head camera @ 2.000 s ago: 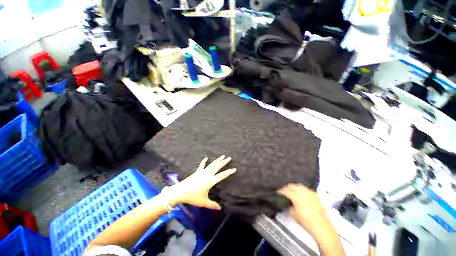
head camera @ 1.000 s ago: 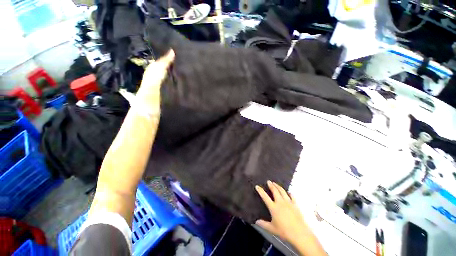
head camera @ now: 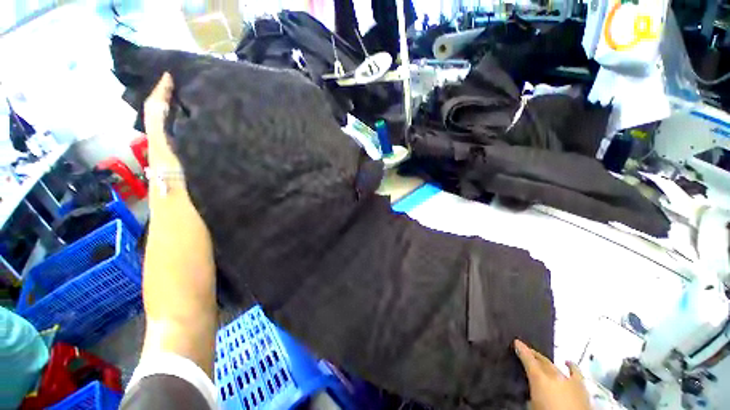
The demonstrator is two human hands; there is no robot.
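A large dark brown garment panel stretches across the middle of the view, its right part over the white table and its left part raised in the air. My left hand holds its upper left end up at arm's length. My right hand is at the panel's lower right edge, partly cut off by the picture's bottom; whether it grips the cloth is unclear. A narrow flap or strip shows on the panel near my right hand.
A tied dark bundle lies at the table's back. A white sewing machine stands at right. Blue crates are below and at left. A blue thread cone stands behind the panel. Part of a person in turquoise shows at lower left.
The panel lay flat on the table, then my left hand lifted its far end, now held further left. My right hand has stayed by its near right edge. The view has tilted up and left.
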